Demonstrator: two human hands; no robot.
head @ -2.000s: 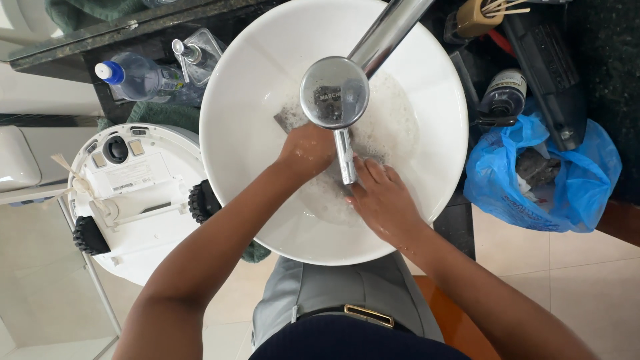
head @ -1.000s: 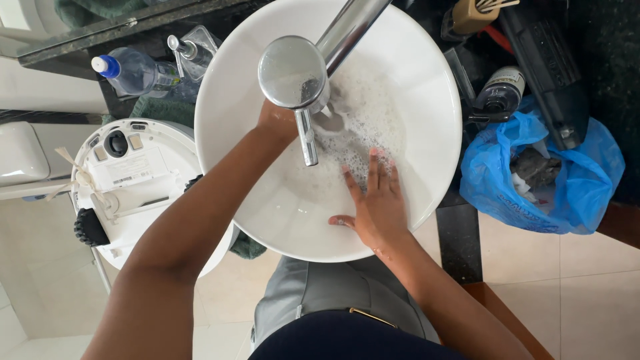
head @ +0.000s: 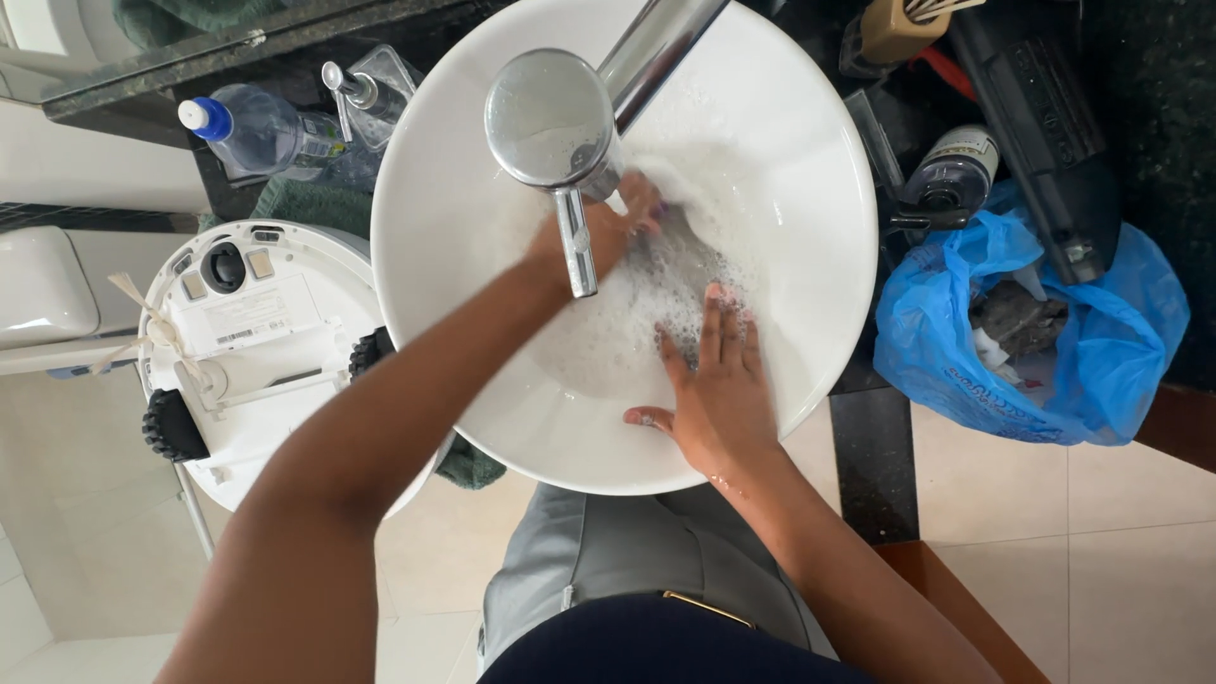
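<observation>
A round white basin (head: 465, 313) holds foamy, cloudy water below a chrome faucet (head: 551, 119). My left hand (head: 622, 223), partly hidden behind the faucet, is at the edge of a greyish submerged thing (head: 674, 252) whose kind I cannot make out under the suds; whether the fingers grip it is unclear. Lower right in the basin, my right hand (head: 717, 380) lies palm down with its fingers spread, the fingertips in the foam near that grey thing. Nothing shows in its grasp.
An upturned white robot vacuum (head: 275, 370) with black wheels lies left of the basin. Behind it stand a blue-capped plastic bottle (head: 256, 128) and a pump dispenser (head: 370, 95). At right are a blue plastic bag (head: 1026, 380) with debris, a black device (head: 1045, 142) and a dark bottle (head: 955, 166).
Two seconds ago both hands were close together beneath the faucet. My right hand has since moved away from the left and spread its fingers. More foam covers the water.
</observation>
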